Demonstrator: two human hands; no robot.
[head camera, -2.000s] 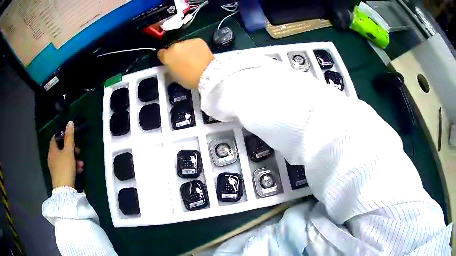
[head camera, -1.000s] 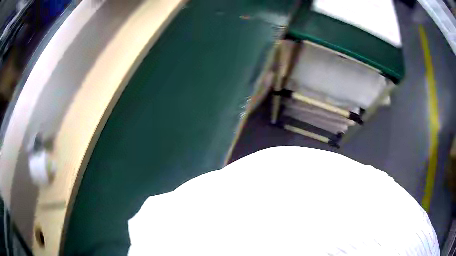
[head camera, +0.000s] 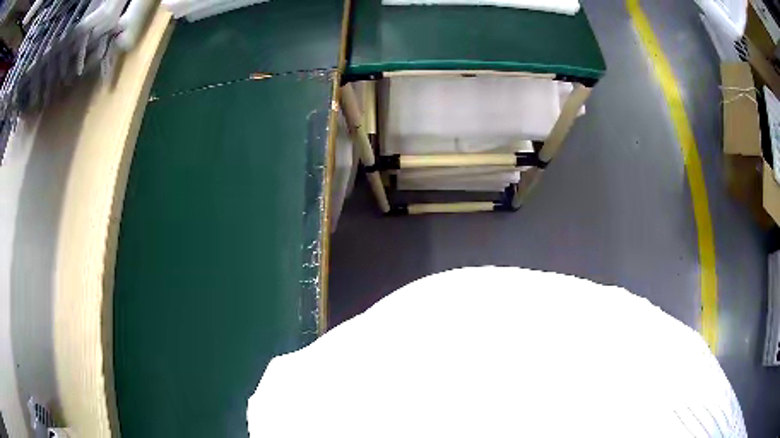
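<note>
No hand is in the picture. A large overexposed white shape (head camera: 505, 359), likely my smock sleeve or shoulder, fills the bottom centre and right. The dark green bench top (head camera: 214, 214) lies to its left, with a worn, chipped edge. The tray and the small units are out of view.
A green-topped cart (head camera: 479, 38) adjoins the bench at the far side, with white material on its lower shelves. A beige raised edge (head camera: 94, 231) runs along the left. A yellow floor line (head camera: 684, 145) and cardboard boxes (head camera: 741, 107) are at the right.
Two seconds ago the tray and both hands were in view. The view has since swung away to the bench end and the cart, and both hands are out of the picture.
</note>
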